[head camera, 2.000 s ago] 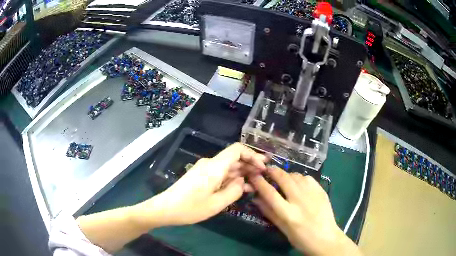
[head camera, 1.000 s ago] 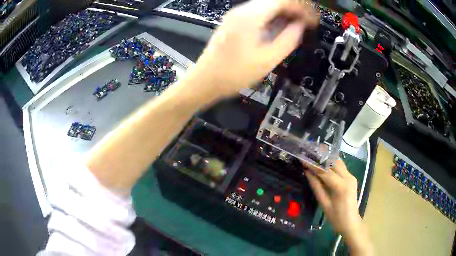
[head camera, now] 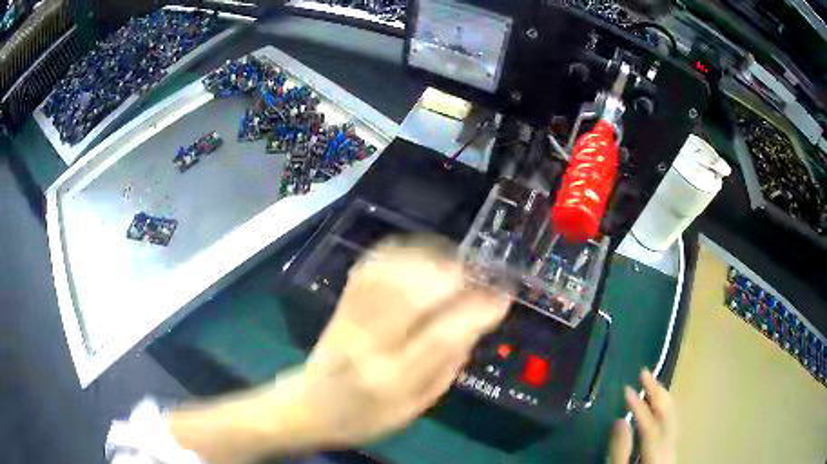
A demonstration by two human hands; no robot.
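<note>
The black test fixture [head camera: 535, 412] stands in front of me, with its red clamp handle [head camera: 586, 181] hanging down toward me over the clear pressure plate [head camera: 530, 294]. My left hand [head camera: 399, 335] is blurred and over the fixture's front, left of the plate. It covers part of the windowed compartment and some buttons; its fingertips are hidden, so I cannot tell whether it holds anything. A red button and the square red power switch [head camera: 536, 370] show to its right. My right hand [head camera: 647, 421] is cut off by the lower edge, right of the fixture, fingers apart, with nothing visible in it.
The white-rimmed tray [head camera: 172, 326] at left holds a pile of boards and two separate ones. A white lidded bottle [head camera: 676, 195] with a white cable stands right of the fixture. The cardboard sheet [head camera: 753, 390] at far right bears a row of boards. Heaped trays [head camera: 65, 136] lie behind.
The clamp handle has swung from upright to hanging down, and the pressure plate sits lower. My left hand has come down to the fixture's front. My right hand has moved from the plate toward the lower right.
</note>
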